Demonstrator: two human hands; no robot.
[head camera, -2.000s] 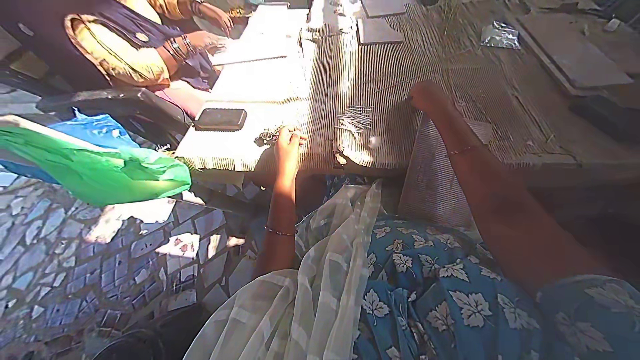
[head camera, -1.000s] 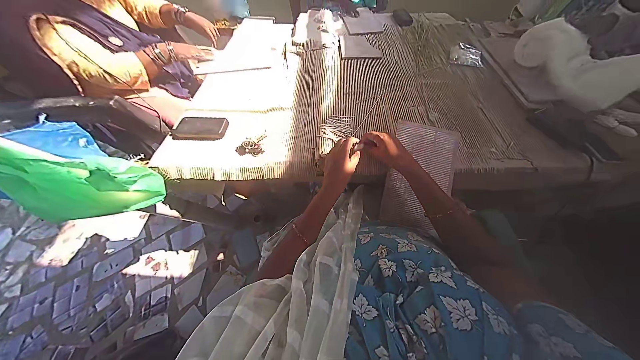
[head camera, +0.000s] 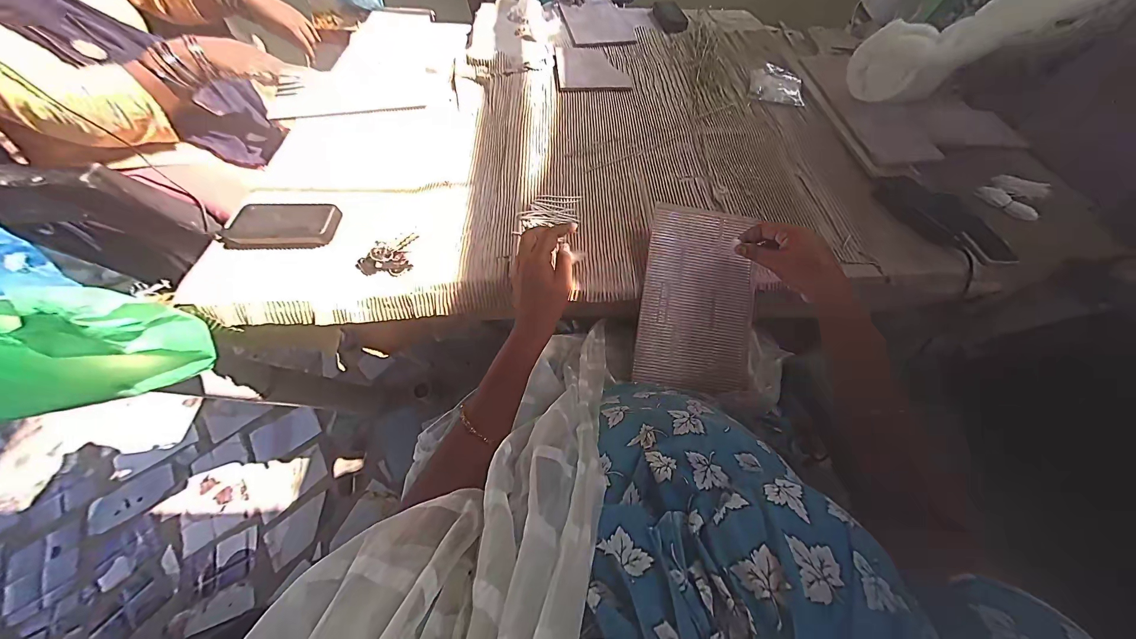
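My left hand (head camera: 543, 271) is at the table's near edge, just below a small pile of thin pale sticks (head camera: 548, 211). Its fingers are curled, and whether they hold something small is unclear. My right hand (head camera: 785, 253) has thumb and forefinger brought together at the right edge of a ribbed rectangular board (head camera: 697, 302), which overhangs the table edge towards my lap. Whether the fingers grip the board or a tiny thing is too small to tell. A small heap of metal-looking pieces (head camera: 388, 256) lies on the ribbed table mat (head camera: 603, 177), left of my left hand.
A dark rectangular case (head camera: 282, 225) lies at the left, beyond a green plastic bag (head camera: 98, 351). Another person's hand (head camera: 293, 80) rests by a pale board at the upper left. A clear packet (head camera: 777, 85), flat boards (head camera: 887, 124), a dark long object (head camera: 945, 217) and white bundles (head camera: 1012, 195) lie right.
One second ago both hands were together near the table edge; now they are apart, the left by the sticks and the right at the ribbed board's side.
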